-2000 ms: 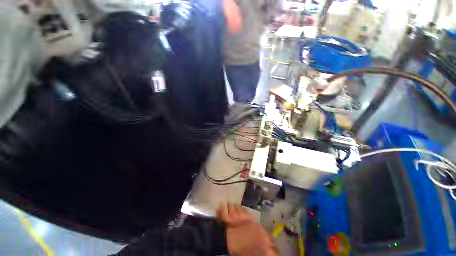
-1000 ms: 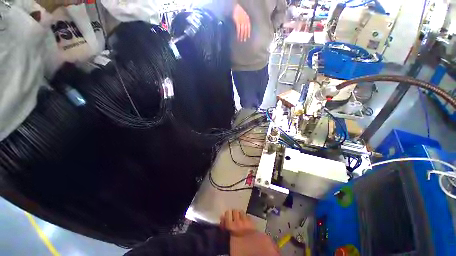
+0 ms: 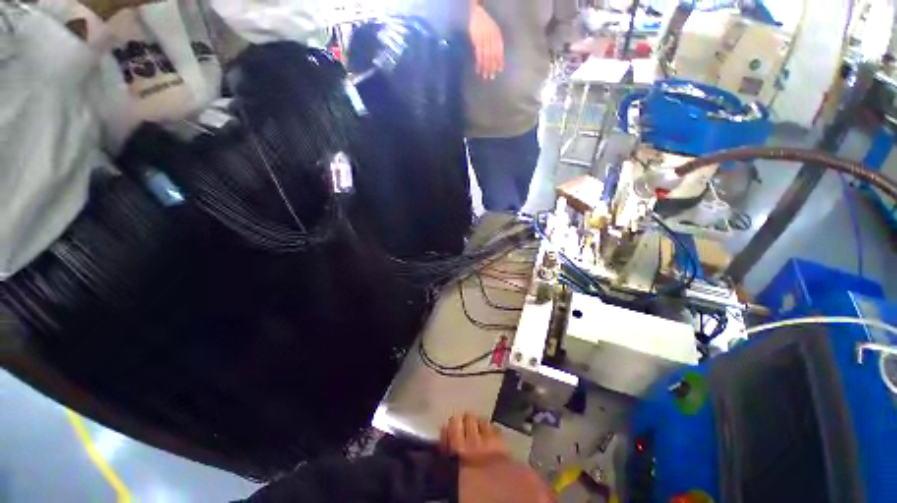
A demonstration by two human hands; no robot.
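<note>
Bare fingers and skin show at the lower centre, past a dark sleeve that comes in from the left. I take this as my left hand point(image 3: 497, 476); whether part of my right hand overlaps it cannot be told. The fingers lie by the front edge of the pale metal bench point(image 3: 438, 398). No held piece is visible. Beyond, the white feed rail point(image 3: 532, 336) ends at the pale front block point(image 3: 548, 380), above the dark loading fixture point(image 3: 516, 398). Thin black cables point(image 3: 448, 367) curve from the rail beside a red marker point(image 3: 500, 351).
A huge cable bundle point(image 3: 226, 344) hangs left. Right are the white machine cover point(image 3: 629, 344), blue control box point(image 3: 718, 462), its dark screen point(image 3: 782, 422), and a yellow-handled tool point(image 3: 568, 478) with small loose pieces. Behind are a blue bowl point(image 3: 703, 128) and a standing person point(image 3: 507, 88).
The view has steadied and shifted slightly, so the bench and machine appear further right. The hand stays by the bench's front edge, with its fingers held much the same.
</note>
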